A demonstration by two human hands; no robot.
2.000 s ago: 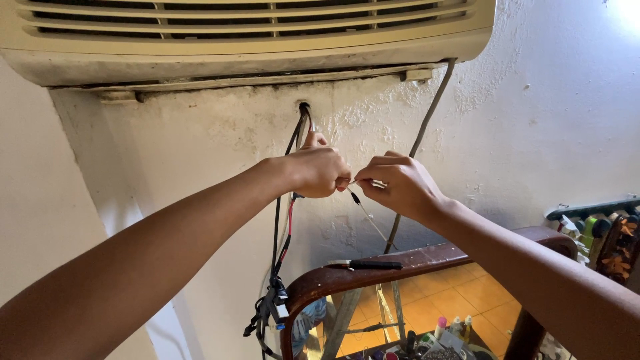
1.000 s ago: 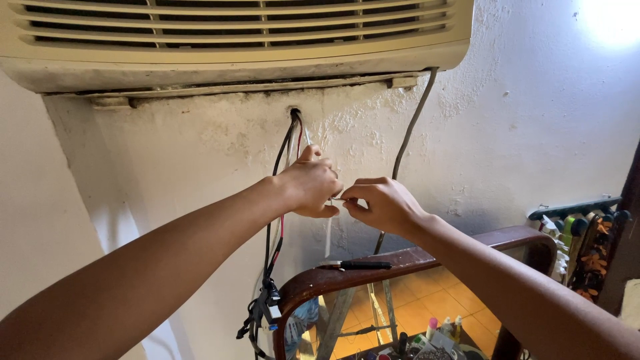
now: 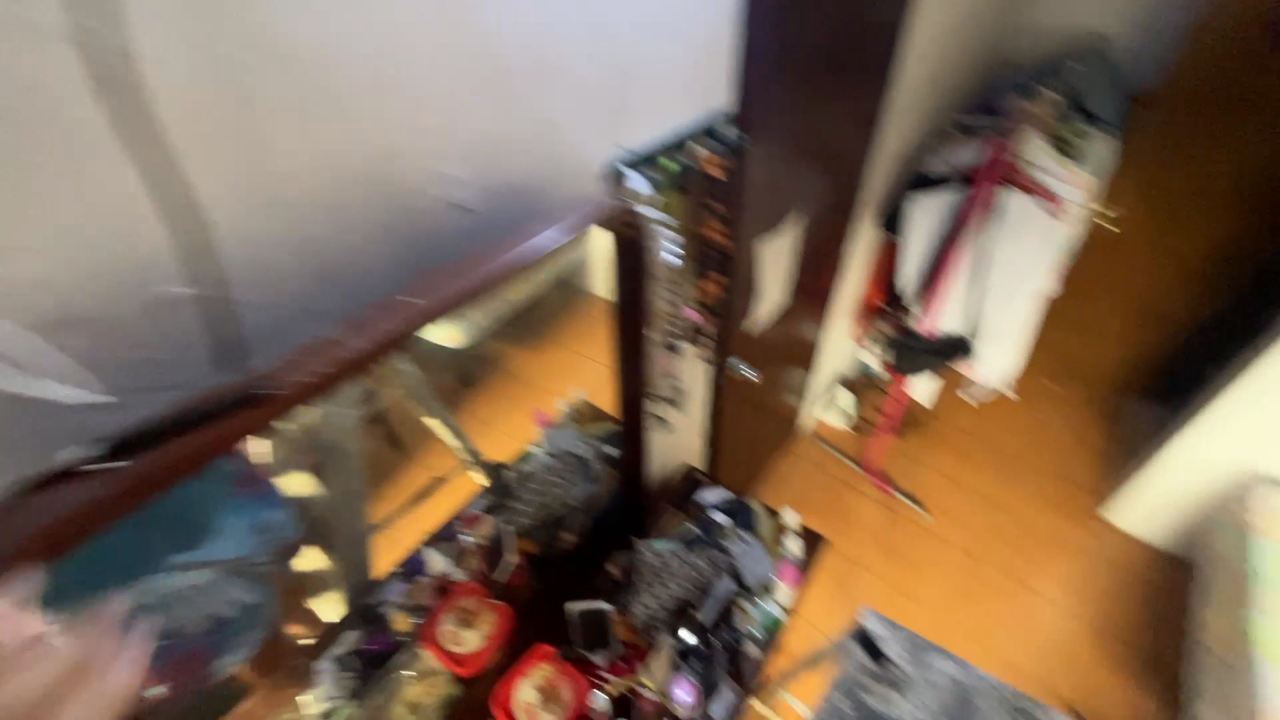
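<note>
At the lower left edge is a badly blurred hand, which looks like my left hand (image 3: 75, 650). Its fingers are in front of the mirror, and whether they hold anything cannot be made out. My right hand is out of view. A dark wooden mirror frame (image 3: 400, 315) slants across the left half, with a dark slim object (image 3: 185, 415) lying along its top. A grey cable (image 3: 150, 170) runs down the wall behind it. At the left edge a blurred white piece (image 3: 45, 370) shows against the wall.
Below the mirror, a cluttered dark surface holds red containers (image 3: 540, 685) and many small items. A dark wooden post (image 3: 800, 230) stands right of a narrow rack (image 3: 680, 230). Clothes hang on a red stand (image 3: 890, 430) over the orange tiled floor (image 3: 980, 530). A grey surface (image 3: 920, 680) is at the bottom.
The view has swung far right and down. Both hands were close together by the wires under the air conditioner; now only one blurred hand shows, at the lower left.
</note>
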